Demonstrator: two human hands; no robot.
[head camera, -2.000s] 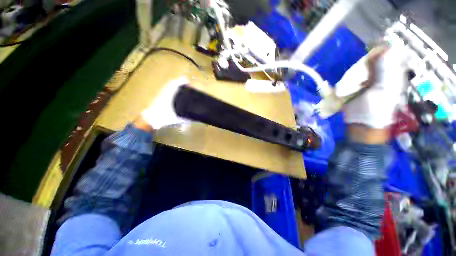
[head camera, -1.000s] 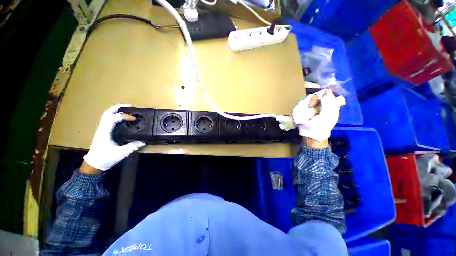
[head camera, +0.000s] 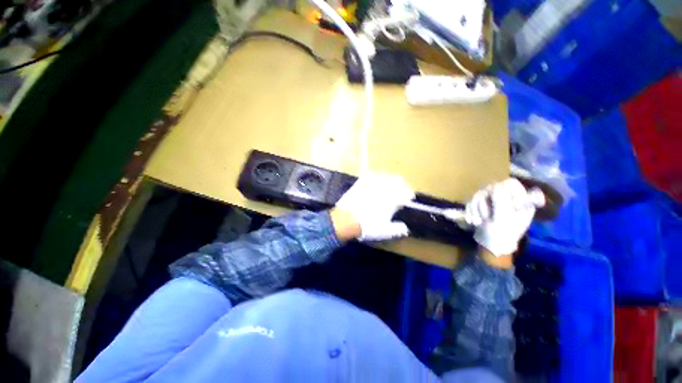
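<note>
A black power strip (head camera: 310, 180) lies near the table's front edge, slightly tilted down to the right. Two round sockets show at its left end. My left hand (head camera: 376, 206), in a white glove, grips the strip around its middle and covers part of it. My right hand (head camera: 505, 215), in a white glove with bare fingertips, is at the strip's right end, closed on a whitish corded hand tool (head camera: 472, 212). Its contact with the strip is hidden. The white cable (head camera: 366, 112) runs down to my left hand and reappears to its right, leading to the tool.
The tan table (head camera: 277, 97) bears a white extension strip (head camera: 451, 90) and a black flat box (head camera: 385, 66) at the rear. Blue crates (head camera: 582, 299) stand at the right, one holding clear plastic bags (head camera: 540, 143). The green conveyor (head camera: 90, 127) runs along the left.
My left hand has moved right from the strip's left end to its middle. The strip now tilts down to the right. My right hand remains at the right end with the tool; the camera view has shifted.
</note>
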